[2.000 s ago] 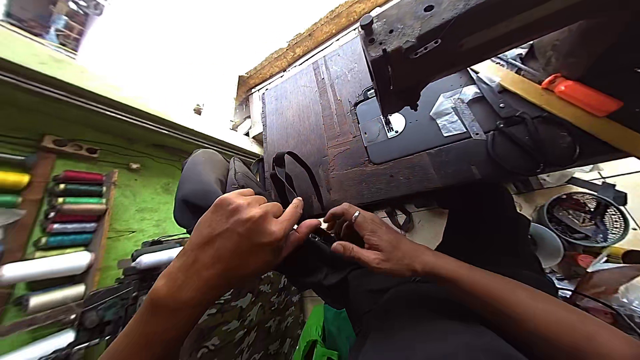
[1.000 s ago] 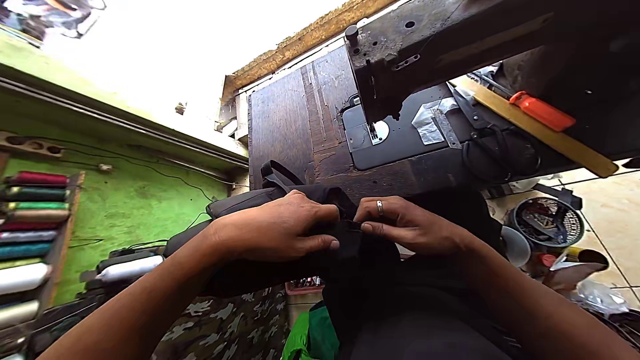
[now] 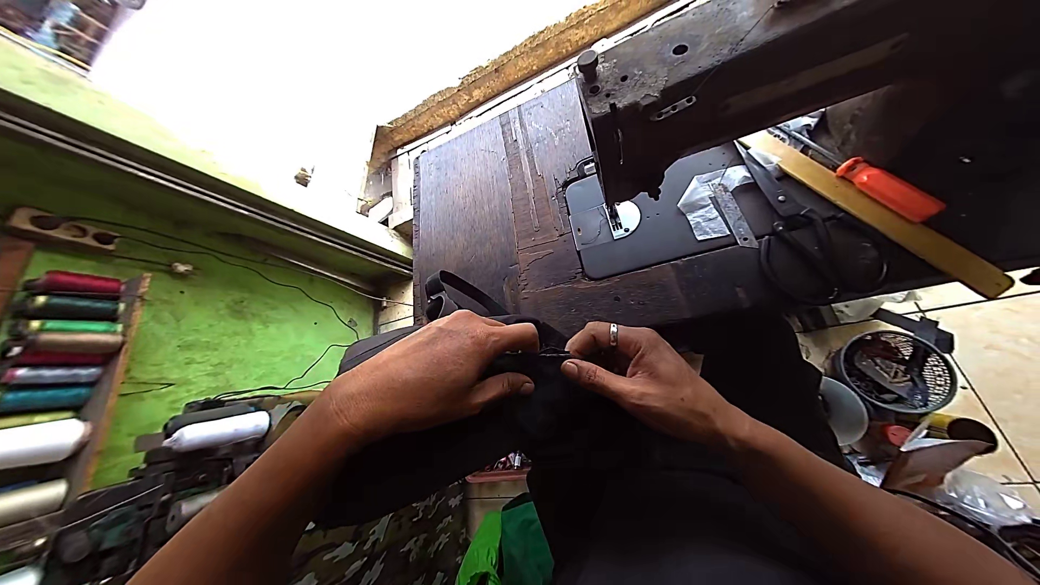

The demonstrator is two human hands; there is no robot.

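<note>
Black cloth lies across my lap and rises to the near edge of the wooden sewing table. My left hand pinches its edge between thumb and curled fingers. Close on its right, my right hand, with a ring on one finger, grips the same edge, a short stretch of cloth showing between the two. A black strap loop sticks up behind my left hand. Beyond my hands stands a sewing machine, its presser foot over the metal plate. What the cloth is, I cannot tell.
On the table lie black-handled scissors, a yellow ruler-like strip and an orange-handled screwdriver. Thread spools line a rack at left, above another machine. A plastic basket stands on the floor at right.
Both hands have moved apart a little from two seconds ago, when they nearly met on the cloth. The view has shifted. The strap loop, upright earlier, now leans lower behind my left hand.
</note>
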